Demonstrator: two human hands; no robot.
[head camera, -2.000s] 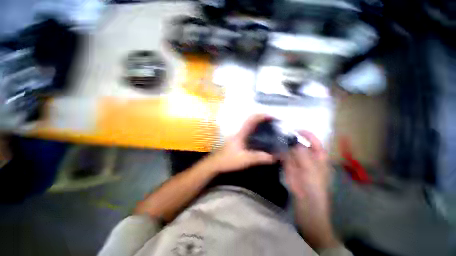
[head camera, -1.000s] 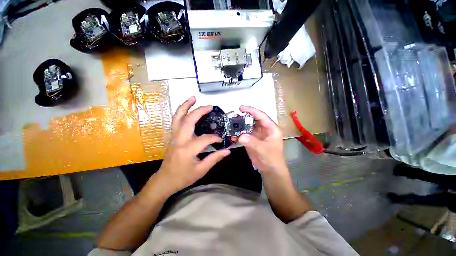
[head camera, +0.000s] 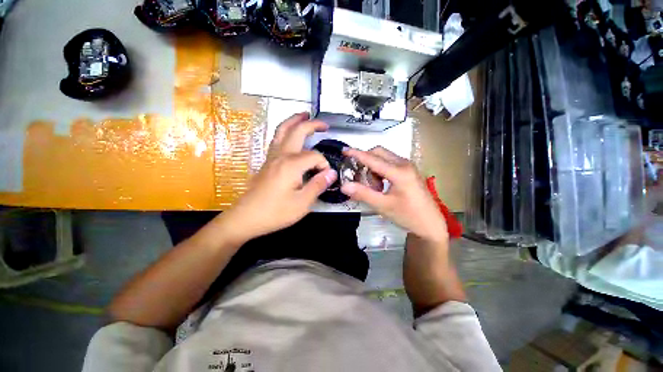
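A round black housing (head camera: 331, 149) is between my two hands, over the white sheet at the table's front edge. My left hand (head camera: 289, 178) holds its left side, with thumb and a finger close together at its middle. My right hand (head camera: 396, 190) has thumb and fingers on a small circuit board (head camera: 350, 174) at the housing's right side. Fingers hide most of the board, and I cannot tell if it is seated in the housing.
A white screw feeder (head camera: 363, 94) stands just beyond my hands. Several black housings with boards (head camera: 232, 11) stand at the back left, one (head camera: 94, 64) apart. A red-handled tool (head camera: 449, 214) lies beside my right wrist. Clear and black trays (head camera: 538, 145) stand at right, near a black cylinder (head camera: 465, 54).
The board, held beside the housing a second ago, is now close against or over it. My fingers have closed in. The view has shifted, so the bench things appear farther right.
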